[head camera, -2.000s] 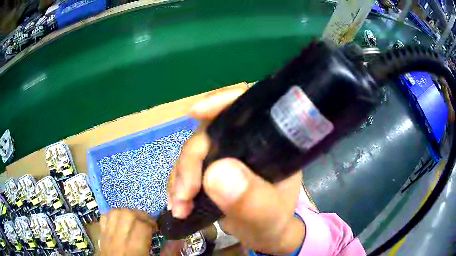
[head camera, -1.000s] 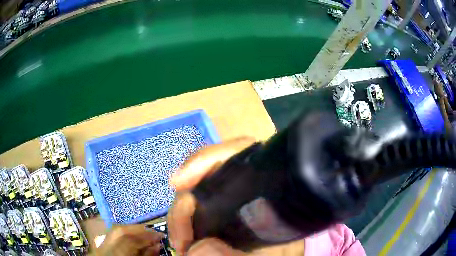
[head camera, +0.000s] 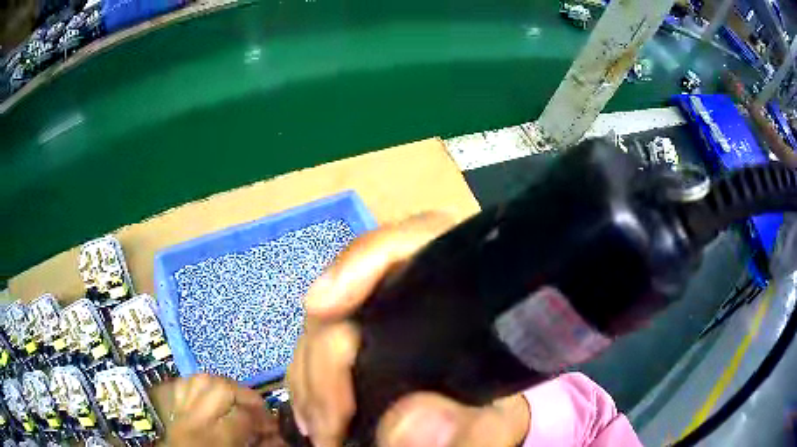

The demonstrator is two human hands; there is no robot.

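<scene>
My right hand (head camera: 376, 349) is wrapped around the black electric screwdriver (head camera: 524, 297), which fills the middle right, its cord end toward the upper right. The screwdriver's tip is hidden behind the hands. My left hand (head camera: 214, 410) is at the bottom edge, close to the right hand, fingers curled; what it holds cannot be seen. The light-blue screw tray (head camera: 262, 234), full of silvery screws, sits just beyond both hands. Circuit board assemblies (head camera: 122, 397) stand in rows at the left.
A tan cardboard sheet (head camera: 411, 179) lies under the tray. The green conveyor belt (head camera: 306, 105) runs behind it. A rusty white post (head camera: 603, 70) stands at upper right. A dark-blue crate (head camera: 725, 131) and a unit (head camera: 661, 150) are at the right. Part of a person's arm shows at the far right.
Since one second ago, the screwdriver's cord end has swung up and to the right, and its label shows more. The left hand stays low beside the tray. The view has shifted slightly.
</scene>
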